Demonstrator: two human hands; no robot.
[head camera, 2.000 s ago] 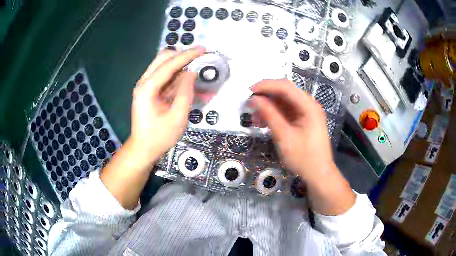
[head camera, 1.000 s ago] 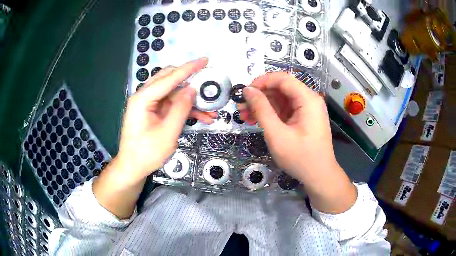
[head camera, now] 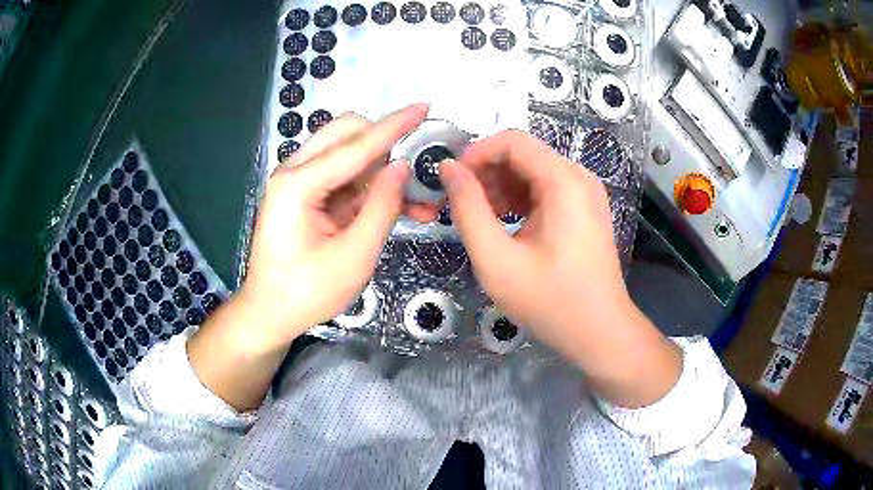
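Observation:
My left hand [head camera: 321, 225] holds a round white housing [head camera: 410, 145] between thumb and fingers, above the label sheet. A round black label [head camera: 433, 167] lies over the housing's centre. My right hand [head camera: 541, 239] pinches the label's right edge with thumb and index finger. The white label sheet [head camera: 402, 72] has black labels along its top and left edges and a bare middle; my hands hide part of it. It lies on a clear blister tray [head camera: 388, 330] with white housings in its pockets at the right and along the front.
A second label sheet [head camera: 134, 263] full of black dots lies at left on the green mat [head camera: 182, 124]. Another filled tray [head camera: 48, 402] is at the far left. A machine [head camera: 713, 144] with a red knob [head camera: 694, 194] stands at right, beside brown cartons [head camera: 814, 258].
My right hand has brought a black label from the sheet leftward onto the centre of the housing. My left hand still holds the housing.

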